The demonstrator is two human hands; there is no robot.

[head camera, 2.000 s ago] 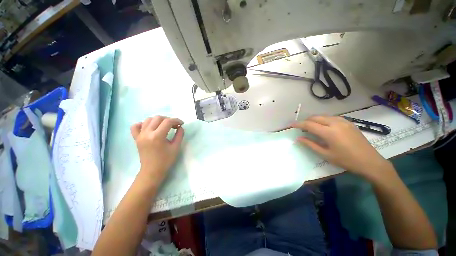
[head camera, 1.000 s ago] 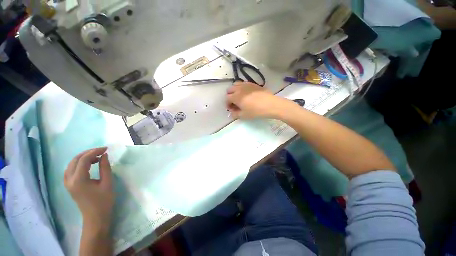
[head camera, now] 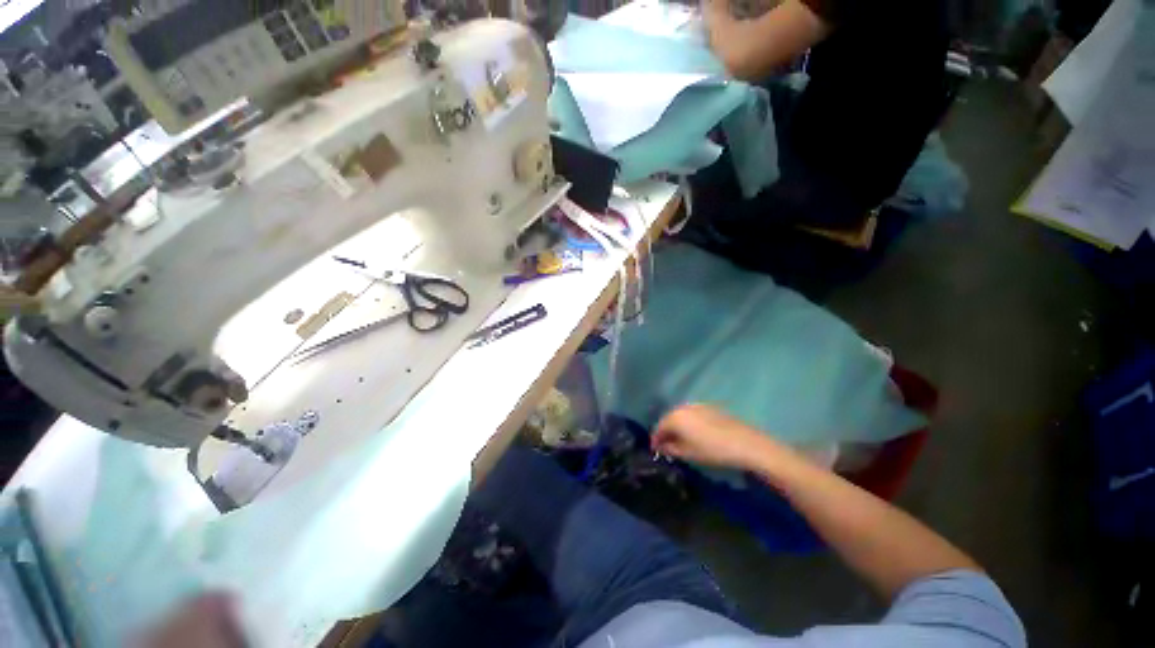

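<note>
The pale mint-green fabric piece [head camera: 367, 532] lies on the white sewing table, its curved end at the front edge and its upper edge beside the presser foot [head camera: 269, 443]. My left hand [head camera: 196, 627] is blurred and cut off by the bottom edge, over the fabric's left part; its fingers cannot be made out. My right hand [head camera: 703, 437] is off the table, above the bins on the right, with fingertips close together. A tiny pale speck shows at them; I cannot tell whether it is held.
Black-handled scissors [head camera: 433, 304], tweezers [head camera: 348, 339] and snips [head camera: 509, 325] lie on the machine bed. A tape measure [head camera: 608, 228] hangs at the table's right end. Green fabric [head camera: 760, 342] drapes over a red bin [head camera: 918, 430]. Another person [head camera: 849, 101] is at the neighbouring table.
The view has swung right. My right hand has moved from the machine bed to beyond the table's front edge. My left hand has dropped to the picture's bottom edge. The small white strip no longer shows on the bed.
</note>
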